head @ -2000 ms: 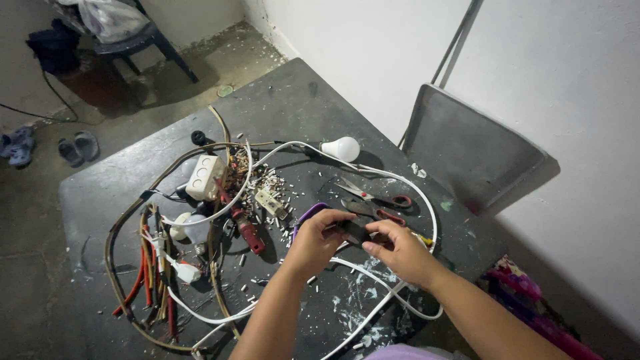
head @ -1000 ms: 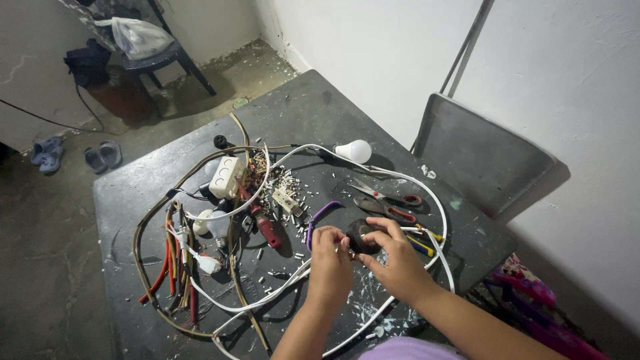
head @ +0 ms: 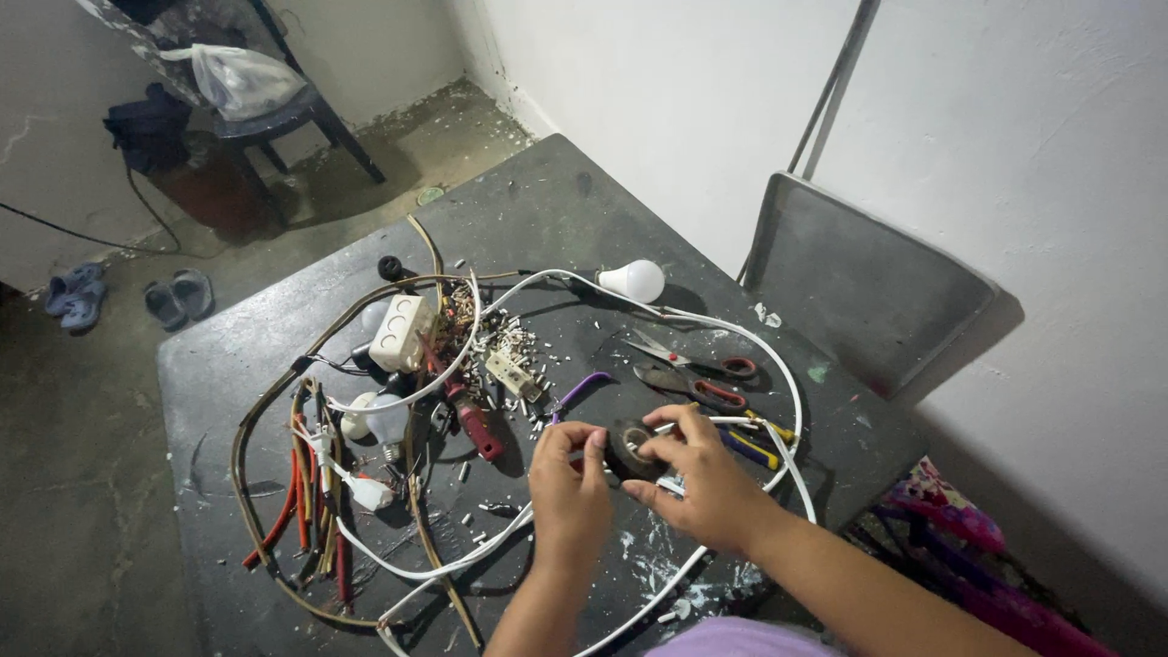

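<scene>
Between my hands is a roll of black electrical tape [head: 632, 449]. My right hand [head: 689, 470] grips it from the right, fingers at its core. The fingertips of my left hand [head: 575, 470] pinch together at its left edge; whether they hold the tape's end is too small to tell. White cable [head: 785, 365] loops around both hands on the dark table. Beyond them lie two pairs of scissors [head: 721, 367], a purple strip [head: 584, 391] and yellow-and-blue handled pliers [head: 750, 447]. A red-handled screwdriver [head: 476, 427] lies to the left, beside a white junction box [head: 401, 333].
An LED bulb [head: 639, 281] lies near the table's far right edge [head: 693, 242]. Red, orange and brown wires [head: 315, 484], a white plug [head: 367, 491] and another bulb [head: 390, 422] are at the left. A grey chair back [head: 876, 283] leans by the wall.
The tape roll has turned so that its round face and core show more. Both hands stay around it, with fingers shifted. The view has shifted slightly.
</scene>
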